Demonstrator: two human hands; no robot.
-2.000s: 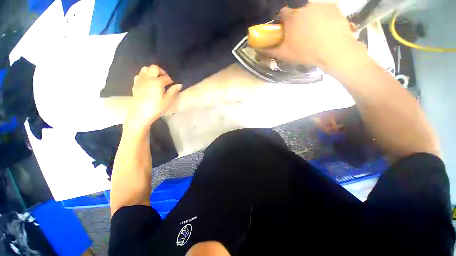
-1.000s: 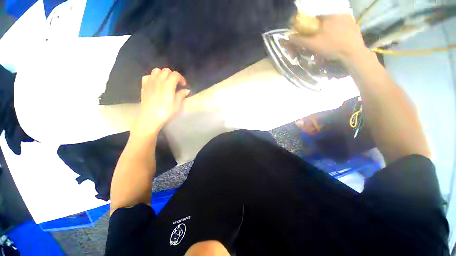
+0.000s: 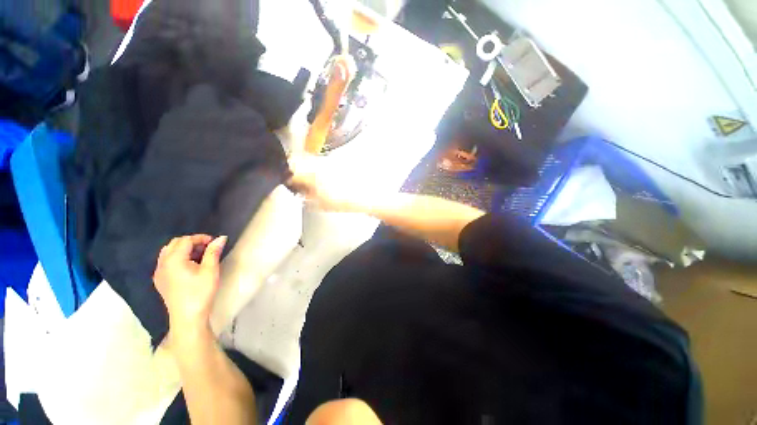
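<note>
A dark garment (image 3: 183, 158) lies over the white padded arm (image 3: 253, 249), its near edge running diagonally. My left hand (image 3: 189, 274) is at this edge with fingers curled; whether they pinch the cloth is unclear. My right hand (image 3: 309, 178) is at the garment's right edge, below the iron, overexposed. Its fingertips are hard to make out, and a grip cannot be told. The steam iron (image 3: 340, 104) is at the far right end of the white surface, its orange-brown handle upward. Its base is lost in glare.
A dark board (image 3: 544, 137) at the right holds a white ring (image 3: 488, 46), a grey metal box (image 3: 531, 73) and yellow-green loops (image 3: 500, 112). A blue crate (image 3: 581, 170) stands below it. A blue panel (image 3: 46, 216) is at the left. White sheet (image 3: 75, 357) shows lower left.
The view has turned right. The iron, earlier in my right hand over the garment's edge, now is at the far end, and that hand is lower, beside the cloth. My left hand stays by the cloth edge.
</note>
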